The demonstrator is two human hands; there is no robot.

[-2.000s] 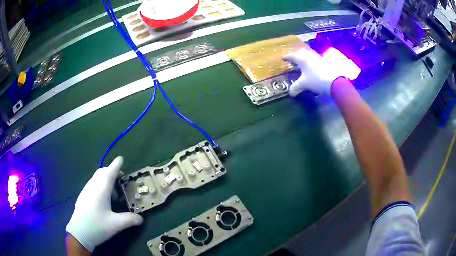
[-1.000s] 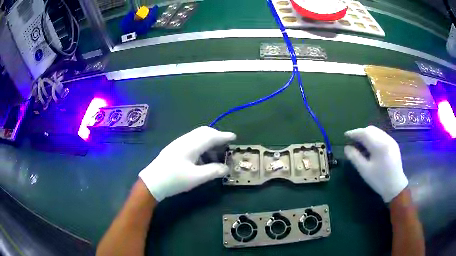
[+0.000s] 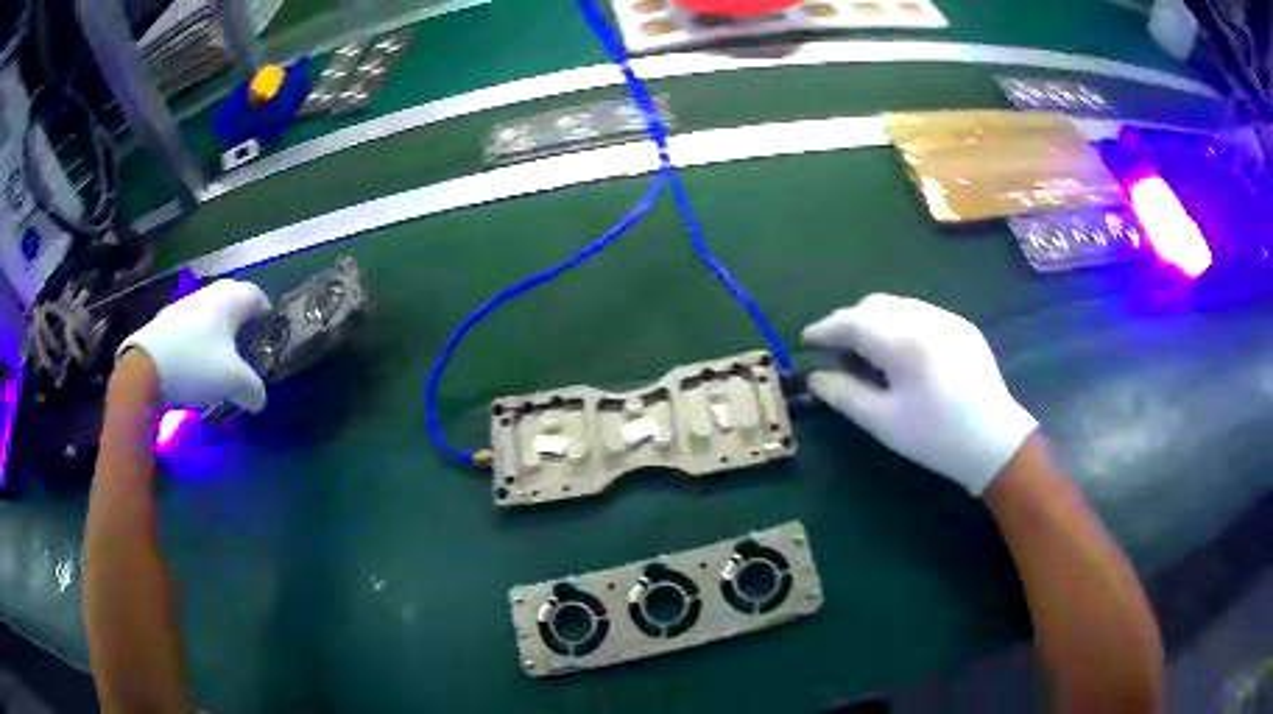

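Note:
The pneumatic base fixture (image 3: pixel 642 430) lies in front of me, its three pale seats uncovered, with blue tubing at both ends. My right hand (image 3: pixel 914 384), in a white glove, is at its right end, fingers apart around the dark fitting; contact is unclear. The open jig plate (image 3: pixel 665 600) with three round openings lies nearer to me. My left hand (image 3: pixel 203 346), also gloved, is at the left lamp and holds the left end of a loaded three-station jig plate (image 3: pixel 300 321), which looks tilted and blurred.
A pink-violet lamp (image 3: pixel 1170 226) glows at right beside a film-wrapped tan pack (image 3: pixel 998 165) and another loaded jig plate (image 3: pixel 1068 240). Blue tubing (image 3: pixel 670 170) runs back past a further plate (image 3: pixel 559 131). A white tray (image 3: pixel 894 14) with a red item is at the back.
My left hand has left the base fixture's left end and taken hold of the loaded plate by the left lamp. My right hand has moved in to the fixture's right end. The view has shifted.

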